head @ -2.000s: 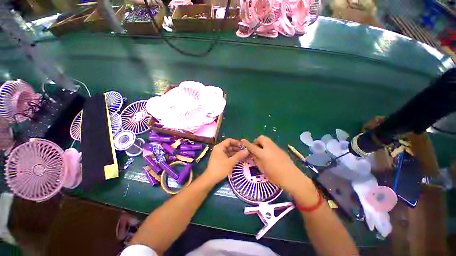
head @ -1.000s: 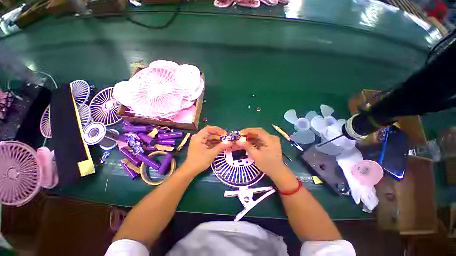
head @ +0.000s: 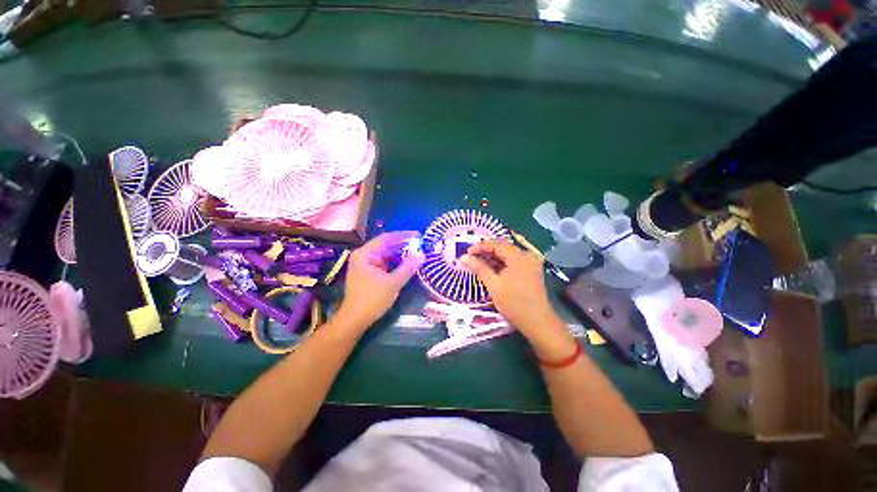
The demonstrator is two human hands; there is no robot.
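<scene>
A pink slatted rear grille (head: 449,281) lies on the green bench in front of me, with a dark square part at its centre. Its pink clip base (head: 466,325) points toward me. My left hand (head: 378,276) is at the grille's left edge and pinches a small circuit board (head: 416,247) that glows blue-white. My right hand (head: 514,283) is over the grille's right side, fingertips bent together at the centre. Whether they grip anything is hidden by the fingers and too small to tell.
Front grilles (head: 279,168) fill a cardboard tray. Purple cells (head: 298,309) and a tape roll (head: 279,336) lie left. A black padded bar (head: 101,255) is farther left. Translucent fan blades (head: 615,240), a white glove (head: 673,346) and a phone (head: 742,283) lie right, under a black arm (head: 779,130).
The glow has turned blue and moved left with my left hand. My hands have parted, my right hand now at the grille's centre. The grille sits higher in view and its clip has turned.
</scene>
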